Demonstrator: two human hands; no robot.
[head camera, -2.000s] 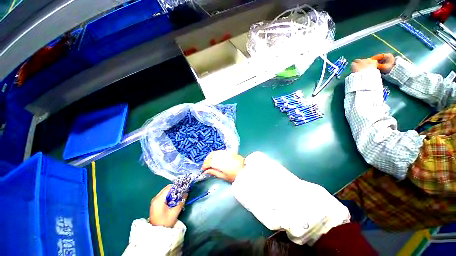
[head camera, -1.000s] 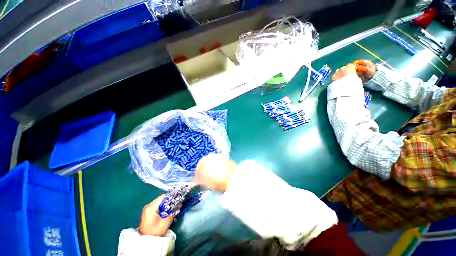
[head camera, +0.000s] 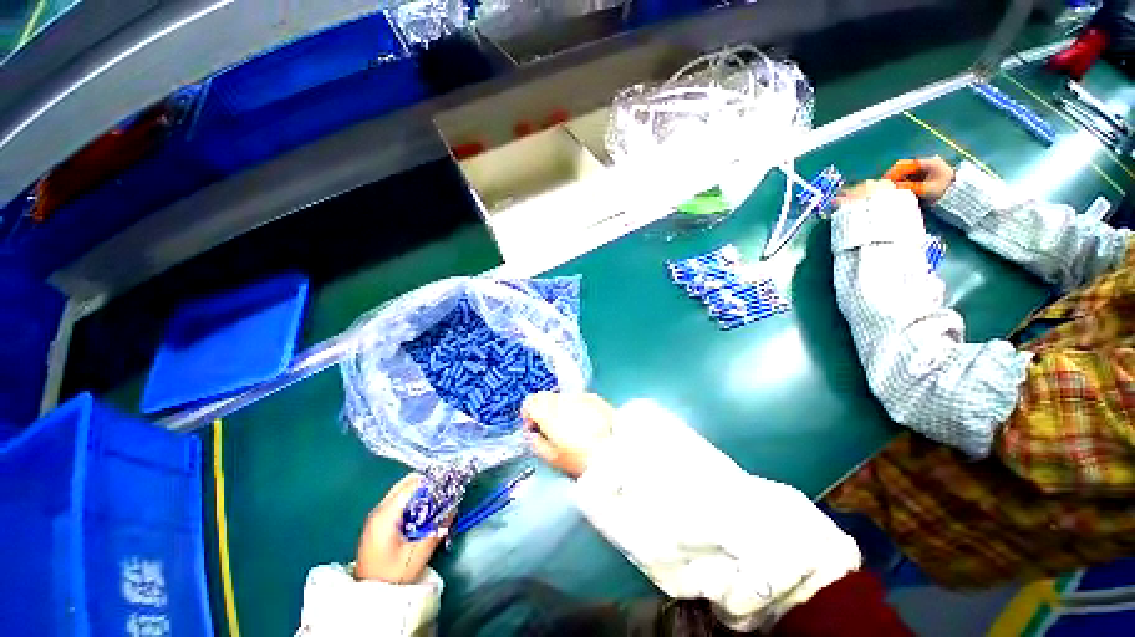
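Observation:
My left hand (head camera: 396, 533) holds a bundle of blue wire leads (head camera: 436, 498) with silvery tips, at the bottom left of the centre. A few blue leads (head camera: 495, 500) lie side by side on the green bench, just right of the bundle. My right hand (head camera: 570, 431) is at the right front rim of the open clear plastic bag (head camera: 373, 396), its fingertips beside the blue sleeves (head camera: 479, 361) in it. The fingers are bent together; whether they pinch a sleeve cannot be told.
Blue-and-white finished leads (head camera: 732, 286) lie right of the bag. A neighbour's checked sleeves (head camera: 915, 330) and hands are at the right. A cream parts box (head camera: 535, 187) and a bag of white tubing (head camera: 709, 112) stand behind. A blue tray (head camera: 228, 342) and blue crate (head camera: 106, 529) are left.
Several leads now show clearly on the bench beside the bundle, where one showed two seconds ago. My right hand has moved from near the bundle to the bag's rim. My left hand still holds the bundle.

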